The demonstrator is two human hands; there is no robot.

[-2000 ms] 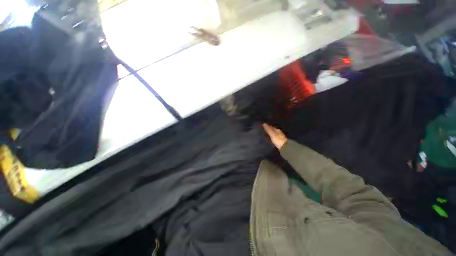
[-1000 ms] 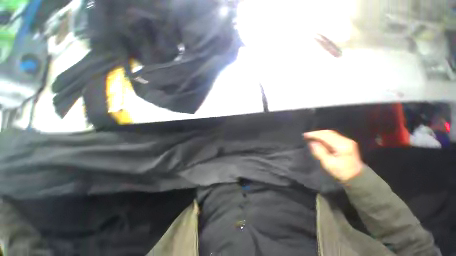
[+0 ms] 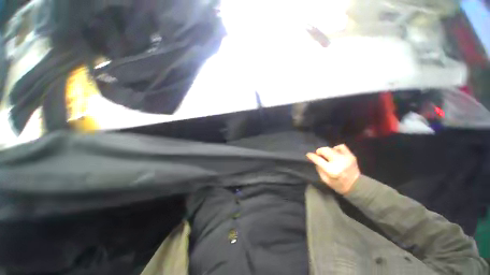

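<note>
A dark grey garment [image 3: 134, 166] stretches across the wearer's lap, from the left edge of the picture to my right hand. My right hand [image 3: 337, 167] pinches its right end near the table's front edge. My left hand is not in view. A black garment piece [image 3: 145, 64] lies heaped on the left of the white table [image 3: 279, 75]. A narrow dark strip [image 3: 258, 100] hangs at the table's front edge. Dark reddish-brown snips [image 3: 318, 36] lie on the glaring machine bed.
A yellow printed strip [image 3: 79, 96] shows under the black cloth. A red crate [image 3: 389, 113] and a clear plastic bag [image 3: 467, 109] are beneath and beside the table at right. A dark garment pile [image 3: 424, 166] lies right of the lap.
My right hand has moved slightly left and closed on the grey garment's end. The garment is pulled straighter across the lap. The view has turned from its earlier tilt.
</note>
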